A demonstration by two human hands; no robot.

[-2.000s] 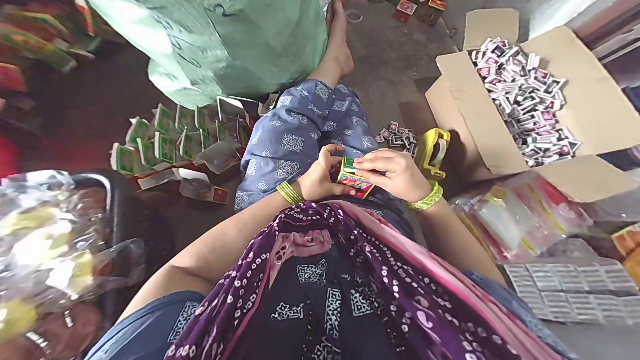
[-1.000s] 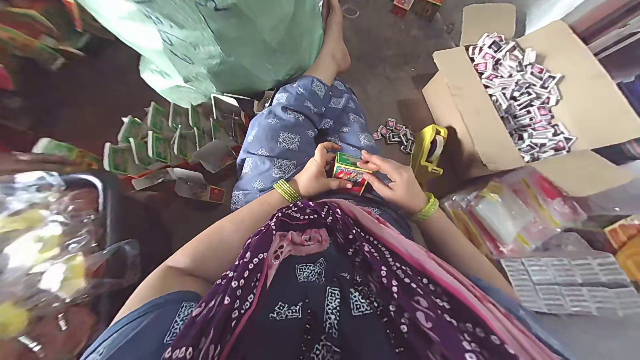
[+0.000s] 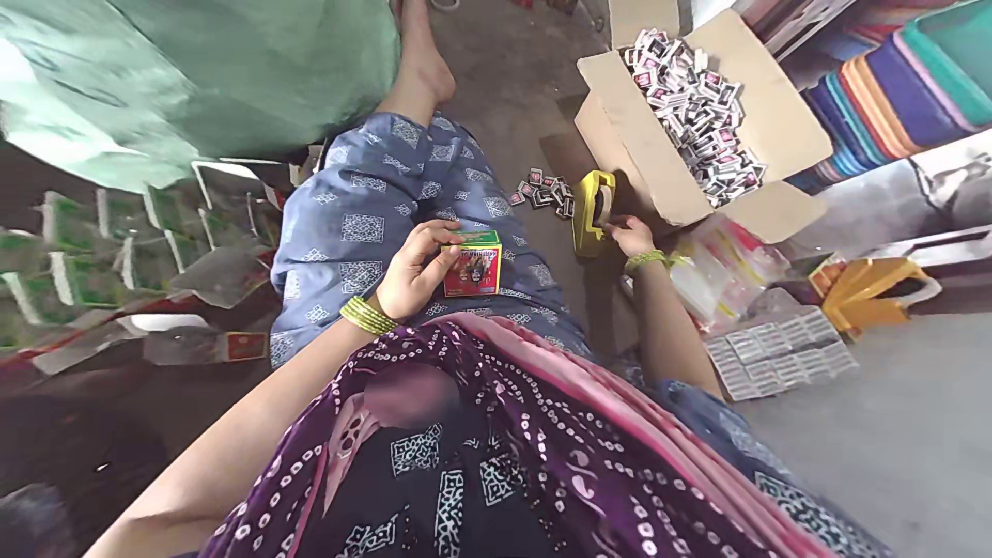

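Note:
A small red, yellow and green printed carton rests on my lap, and my left hand holds it by its upper left side. To the right, my right hand is at the lower right of a yellow tape dispenser on the floor, its fingertips at or close to the tape roll. Whether those fingers grip the tape is too small to tell. Several small printed packets lie loose on the floor just left of the dispenser.
An open cardboard box full of small packets stands at the upper right. Below it lie plastic bags and stacked blister-like packs. A large green sack is at the upper left, above rows of green cartons. Coloured trays are stacked far right.
My right hand has left the carton and moved right to the tape dispenser. My left hand still holds the carton on my lap. The view has shifted.

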